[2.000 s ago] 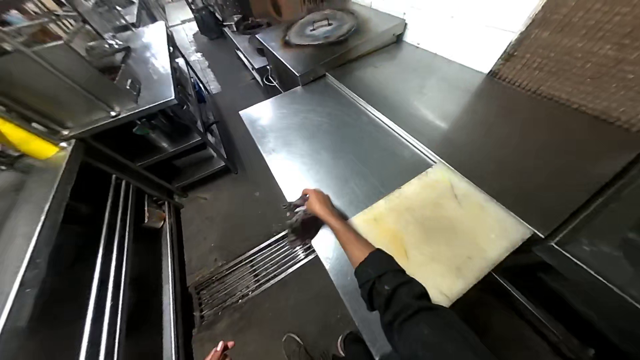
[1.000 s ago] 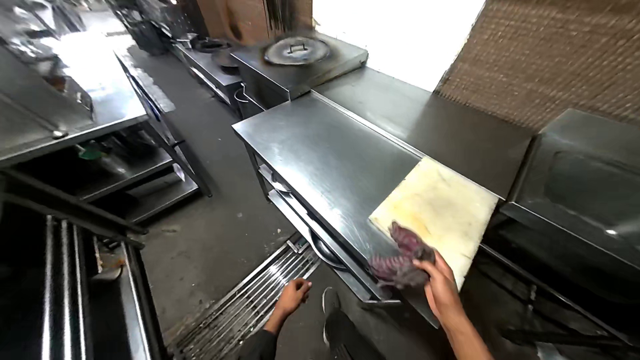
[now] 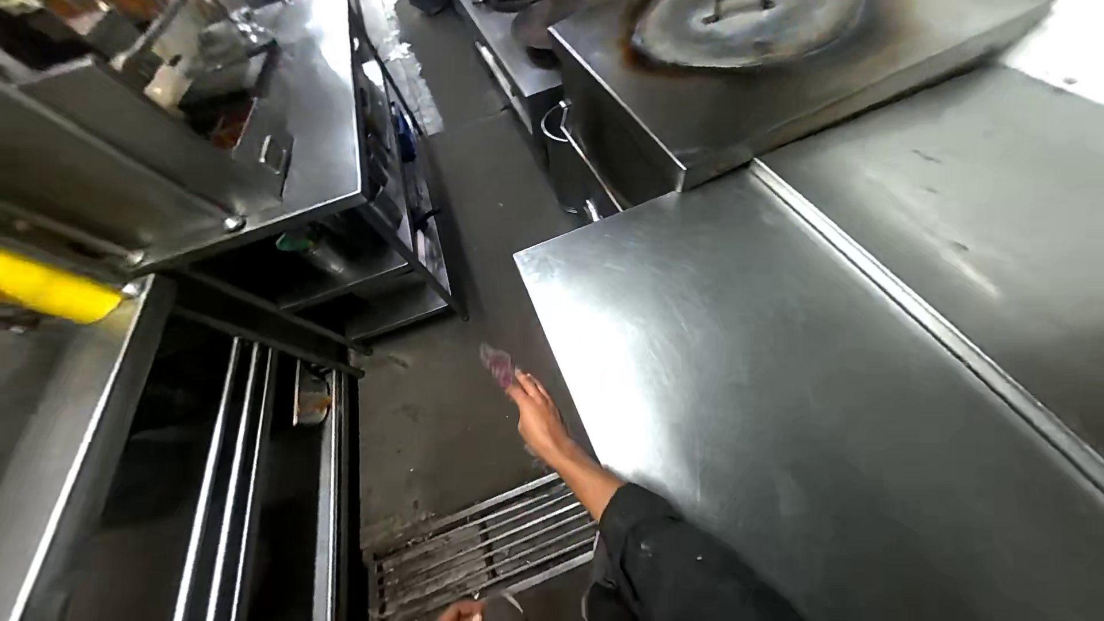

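Observation:
My right hand [image 3: 541, 418] reaches out past the left edge of the stainless steel table [image 3: 733, 345], above the floor. Its fingers are closed on a reddish-purple cloth [image 3: 498, 366], which is blurred and points up and to the left. Only a small part of my left hand [image 3: 464, 611] shows at the bottom edge, over the metal floor grate; whether it holds anything is hidden.
A steel box-like unit with a scorched round lid [image 3: 746, 30] adjoins the table at the back. On the left stand a steel counter [image 3: 323, 129] with shelves below and a dark unit with metal rails [image 3: 228, 483]. A slatted floor grate [image 3: 492, 543] lies below my hands.
The view has swung left and the cutting board has left it. My right hand with the cloth has moved from beside the board to beyond the table's left edge.

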